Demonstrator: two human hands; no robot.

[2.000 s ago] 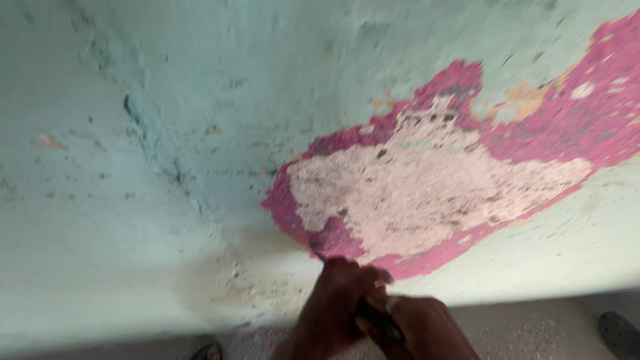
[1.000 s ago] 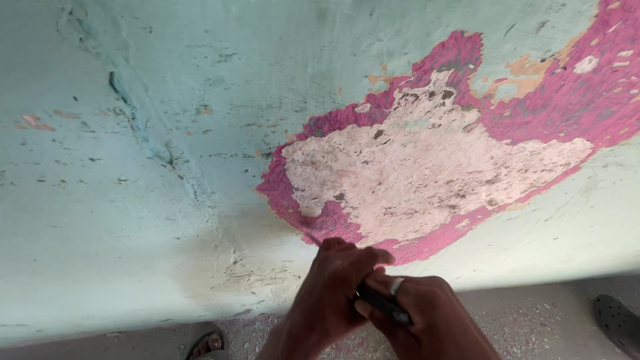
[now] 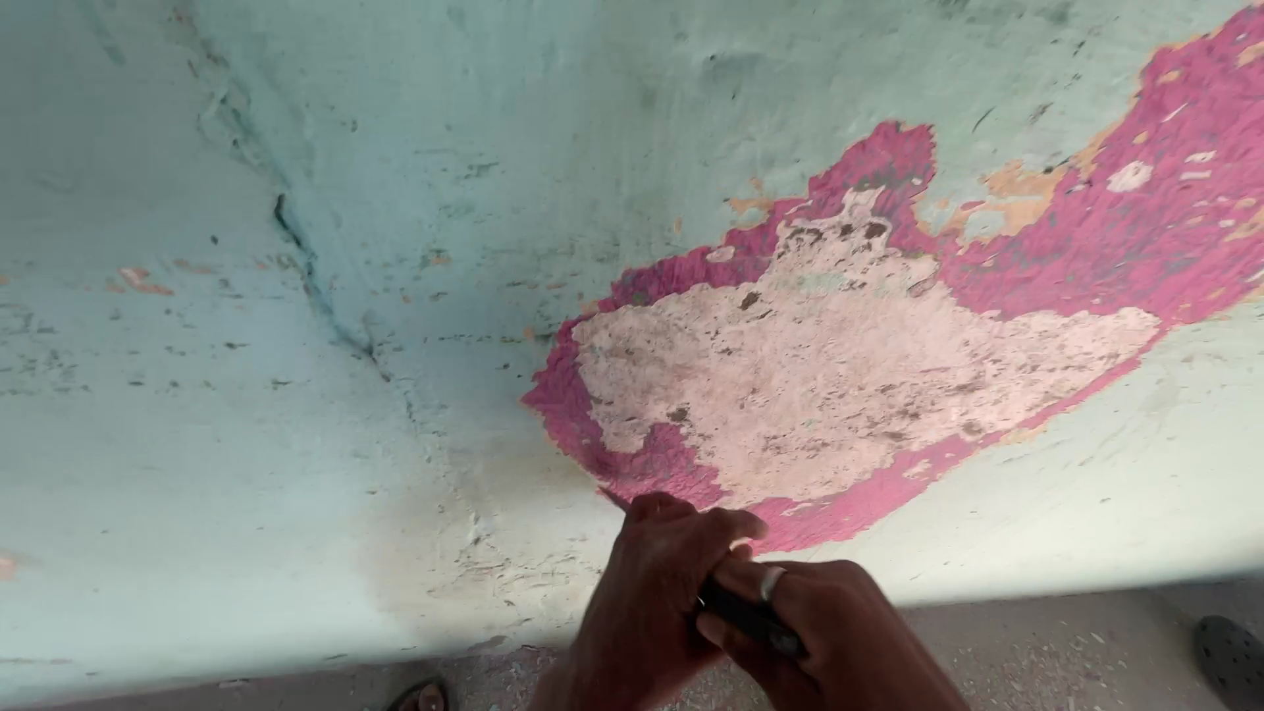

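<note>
My right hand [image 3: 825, 612], with a ring on one finger, grips the black handle [image 3: 752, 620] of a scraping tool. Just left of it, my left hand [image 3: 660, 583] is closed around the front of the same tool. A thin blade tip [image 3: 614, 498] shows past my left fingers, against the lower left edge of the magenta paint layer [image 3: 568, 415]. That layer borders a bare pale pink plaster patch [image 3: 790, 375] on the wall. Most of the blade is hidden by my left hand. Pale green-blue paint [image 3: 474, 247] surrounds the exposed area.
A crack [image 3: 316, 286] runs down the wall at left. Below the wall, paint flakes [image 3: 1057, 667] lie scattered on the floor [image 3: 968, 632]. A dark clog with holes [image 3: 1229, 652] is at the lower right, and a foot in a sandal [image 3: 425, 696] at the bottom left.
</note>
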